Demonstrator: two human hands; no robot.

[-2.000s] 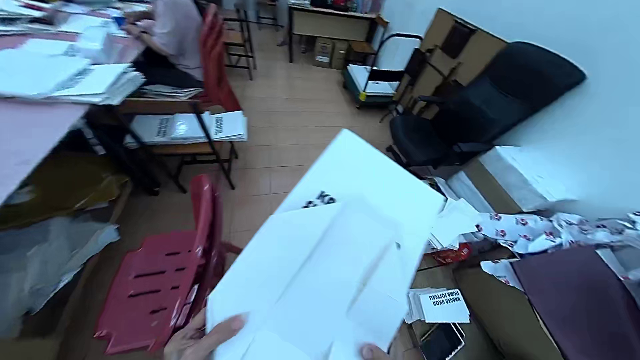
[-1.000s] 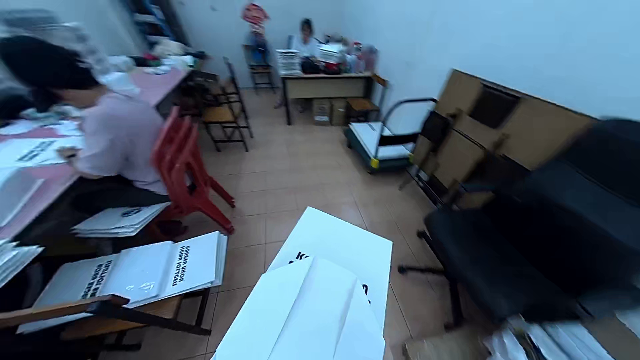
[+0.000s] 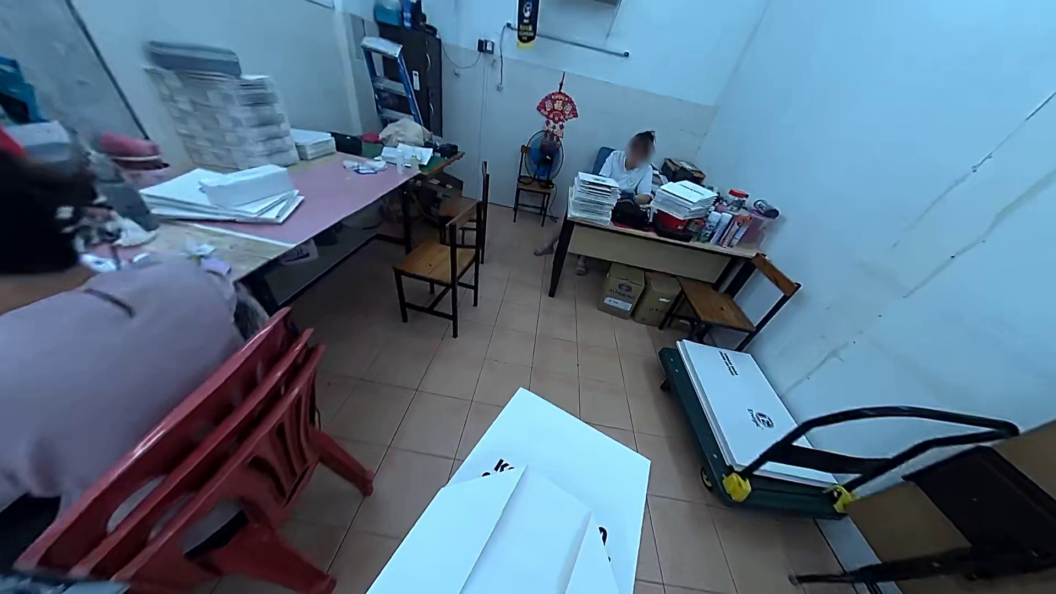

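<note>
A bundle of white printed sheets [image 3: 577,437], with a folded white paper [image 3: 528,536] on top, juts up from the bottom edge of the head view, over the tiled floor. Black print shows partly from under the folded paper. Neither of my hands is in view; the lower end of the bundle is cut off by the frame.
Red plastic chairs [image 3: 272,462] and a seated person [image 3: 115,363] are close on the left, by a pink-topped table [image 3: 355,186]. A platform trolley [image 3: 685,412] carrying white sheets stands right. Ahead are a wooden chair [image 3: 437,260] and a desk [image 3: 652,252] with another person.
Both hands showed at the bundle's lower edge two seconds ago and are now out of view. The view has moved forward past the black office chair, toward the desk and trolley.
</note>
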